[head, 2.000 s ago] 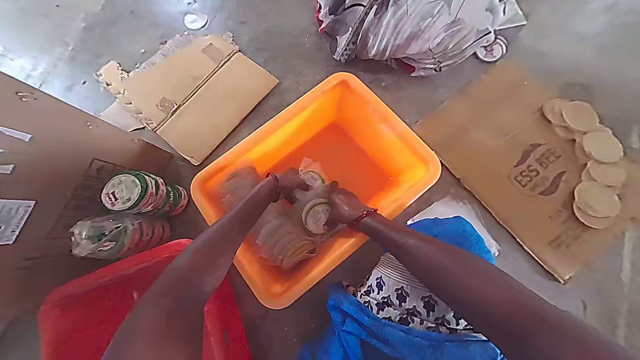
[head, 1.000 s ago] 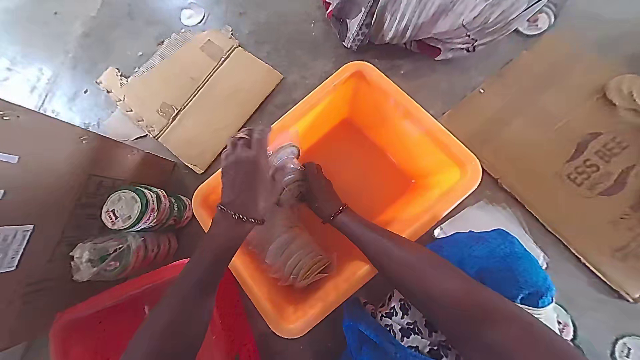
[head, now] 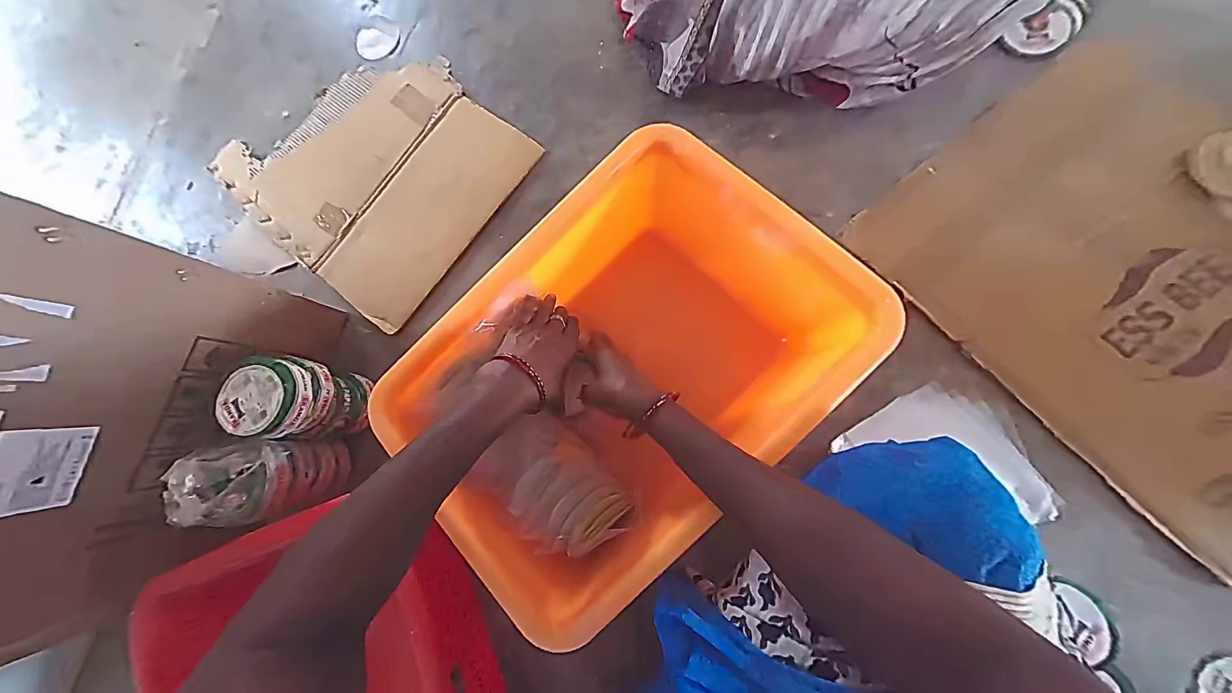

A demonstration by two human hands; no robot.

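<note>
Both hands are inside an orange plastic tub [head: 828,260], close together over its left part. My left hand [head: 541,342], with a ring and a bracelet, lies with its back up on something blurred, partly in clear plastic. Against it is my right hand [head: 613,377], its fingers curled; what lies between the hands is mostly hidden, so its grip is unclear. Below them in the tub leans a stack of thin round discs [head: 577,500], seemingly in clear plastic wrap.
Wrapped stacks of green-and-white round labels [head: 289,397] lie on cardboard [head: 87,568] at left. A red plastic tub [head: 241,568] is near me. A torn cardboard piece [head: 423,192] lies beyond; printed cardboard [head: 1039,192] is at right, a grey cloth bundle [head: 808,38] at the top.
My left hand was higher over the tub's left rim a second ago and has come down beside the right hand. The disc stack stays in the tub's lower part.
</note>
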